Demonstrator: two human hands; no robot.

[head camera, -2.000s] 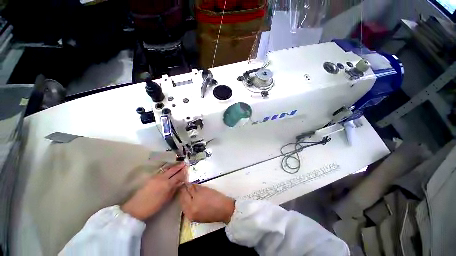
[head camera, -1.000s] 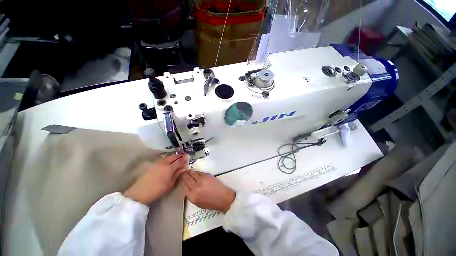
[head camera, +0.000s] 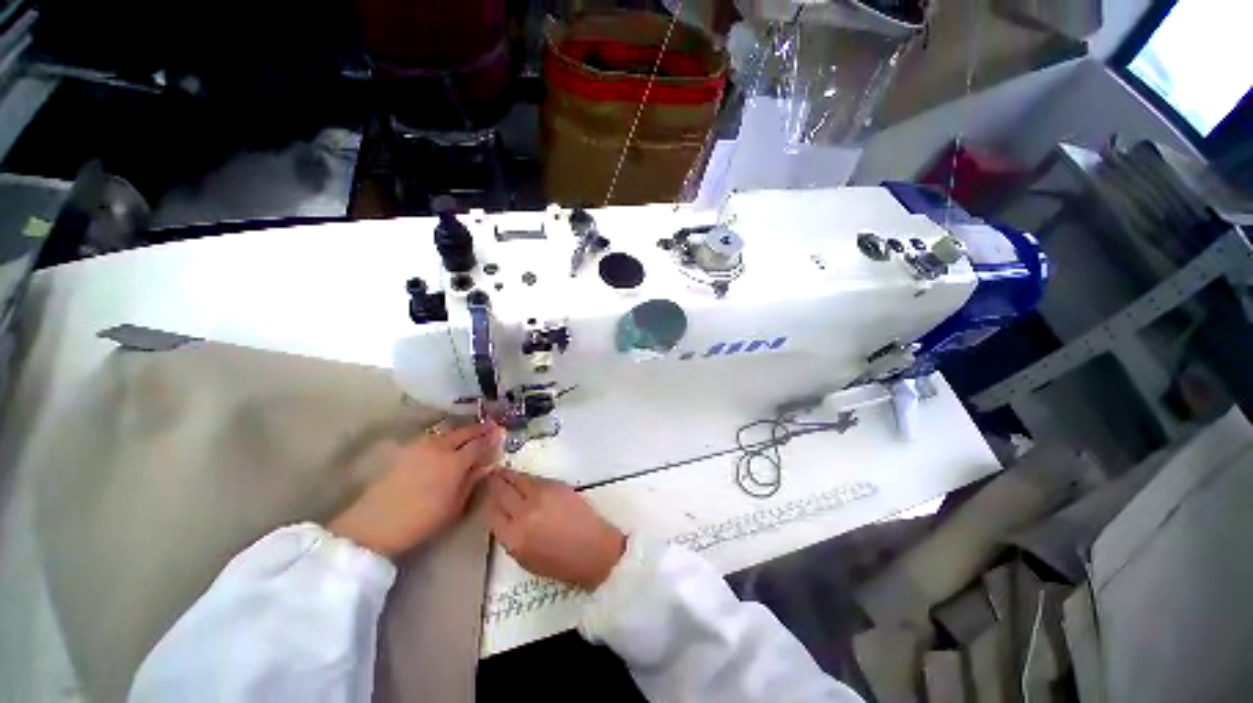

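Note:
A large beige-grey fabric panel lies flat on the left of the white table and runs under the left end of the white sewing machine. My left hand lies on the panel, fingertips at its edge close beside the presser foot. My right hand is just below and to the right, fingers bent, pinching the panel edge near my left fingertips. The needle is too small to make out. A small darker grey tab shows at the panel's far left corner.
A black cable lies coiled on the table in front of the machine. A printed ruler scale runs along the table front. Draped grey-brown panels are at the lower right. A brown bin with a red rim stands behind.
The camera view has shifted, so the machine's motor end sits lower and further left. Both hands remain by the presser foot; the right hand's fingers moved up close to the left's. The yellow strip no longer shows.

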